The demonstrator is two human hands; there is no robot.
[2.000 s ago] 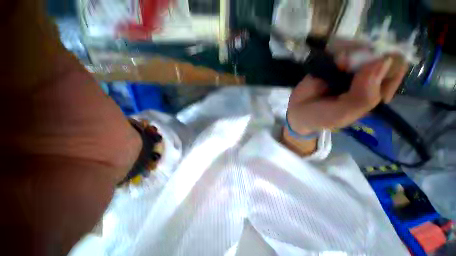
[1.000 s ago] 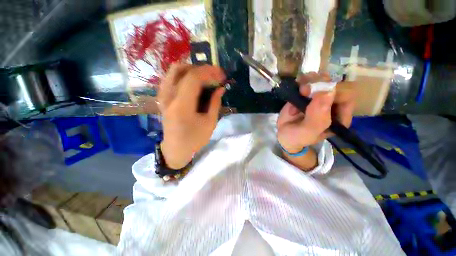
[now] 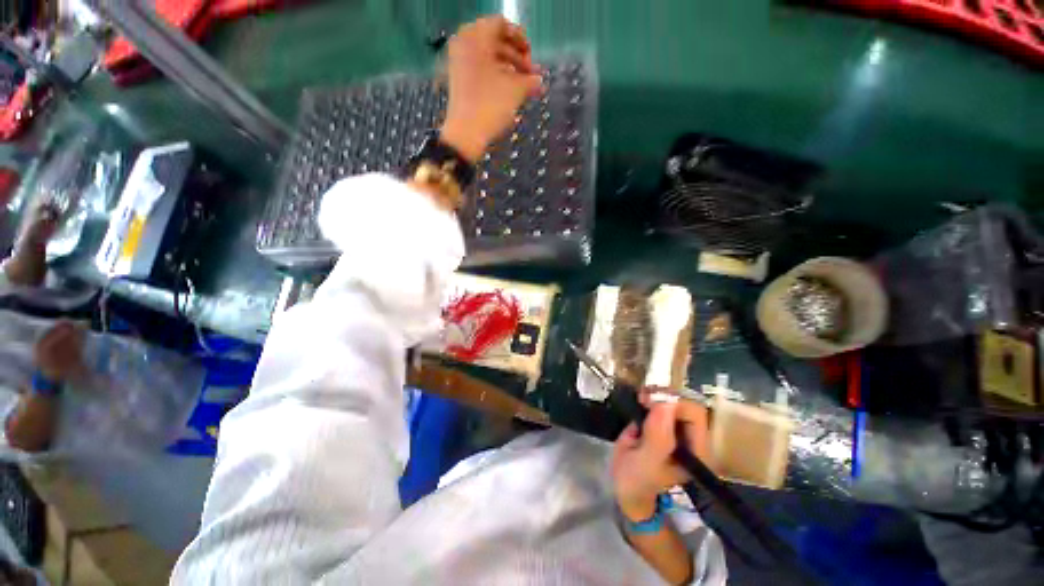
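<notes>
My left hand is stretched out over the far part of the large component tray, fingers curled; whether it holds anything cannot be told. The tray has rows of small dark parts. My right hand holds the soldering iron by its black handle, its bright tip pointing up and left. Red lead wires lie in a pile on the pale wire board, with a small black holding fixture at its right. The cleaning pad has a brown strip between white blocks.
A black fan stands behind the pad. A round tub of metallic bits is at the right. A taped block lies right of my right hand. A white box and another person's hands are at the left. Red trays show at the top corners.
My left hand has moved from beside the red wires out to the far part of the tray. The view has shifted to show more bench. My right hand still holds the iron.
</notes>
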